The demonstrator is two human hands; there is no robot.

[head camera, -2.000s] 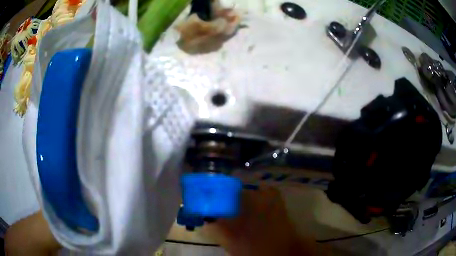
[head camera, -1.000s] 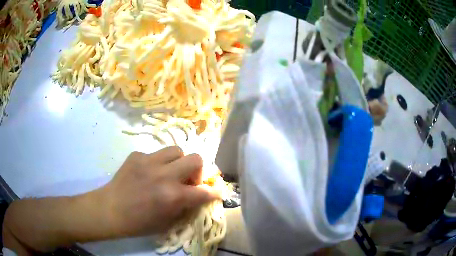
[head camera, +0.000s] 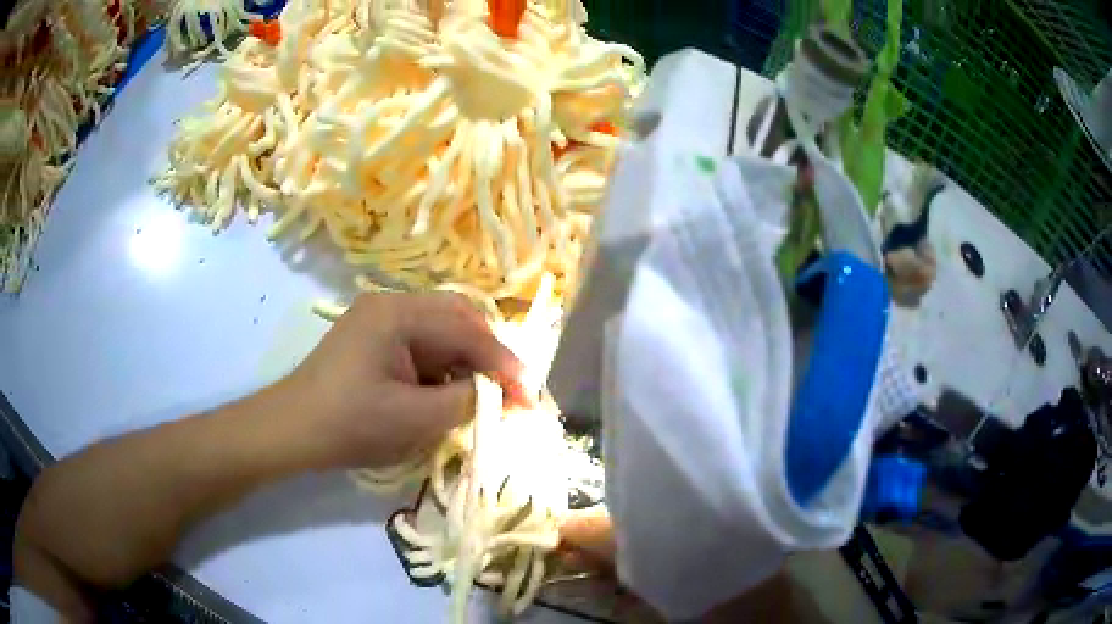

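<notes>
My left hand point(head camera: 396, 378) comes in from the left and pinches cream yarn strands between thumb and fingers. The cream yarn bunch point(head camera: 518, 488) hangs and spreads below it, at the sewing machine's needle area, which is overexposed and mostly hidden. My right hand point(head camera: 588, 540) shows only as a bit of skin at the bunch's right edge; the rest is hidden behind the white pouch point(head camera: 695, 402). I cannot tell what it holds. A dark outline lies under the bunch's left side.
A large heap of cream yarn bunches point(head camera: 451, 159) with orange-red spots lies beyond my left hand. More stringy bunches point(head camera: 43, 122) are far left. The pouch, holding a blue object point(head camera: 841, 378), hangs on the machine head point(head camera: 659, 134). A green basket point(head camera: 976, 134) stands behind.
The view has swung left from the machine head to the yarn. Since one second ago, my left hand has risen slightly and moved right, now pinching strands, and skin shows right of the bunch.
</notes>
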